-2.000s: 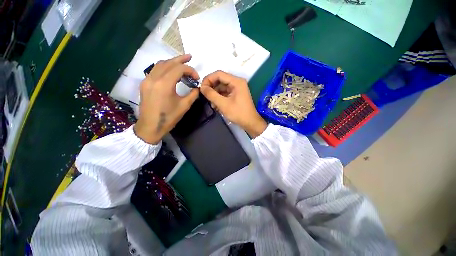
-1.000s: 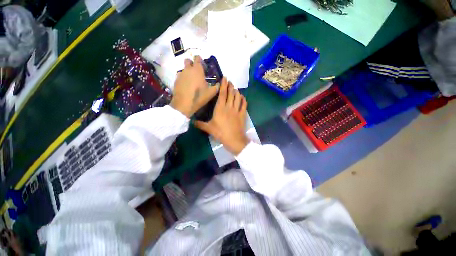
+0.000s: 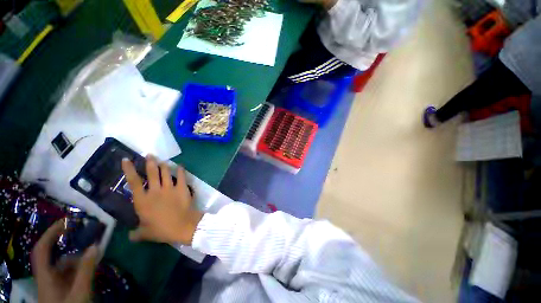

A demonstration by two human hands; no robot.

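A black phone-like housing [image 3: 110, 171] lies tilted on the white sheets, with a pale oval cutout near its left corner. My right hand [image 3: 163, 204] lies over its right part, fingers spread on top and thumb at the near edge. My left hand [image 3: 62, 269] is blurred at the lower left, cut off by the bottom edge, with thumb and fingers around a dark module [image 3: 80, 235] beside the wire bundle. A small framed part with a lead [image 3: 62, 144] lies on the white sheet, left of the housing.
A blue bin [image 3: 185, 118] holds beige strips. A red parts tray [image 3: 296, 164] is beyond the bench edge. Red and dark wires [image 3: 24, 216] lie at left. Green-brown parts [image 3: 228, 21] lie on a pale sheet [image 3: 261, 47]. Another person's sleeve [image 3: 356, 29] is at the top; a leg shows right.
The view has swung to the right. My left hand has left the housing and moved to the lower left, around a dark module. My right hand remains on the housing, which is now more exposed.
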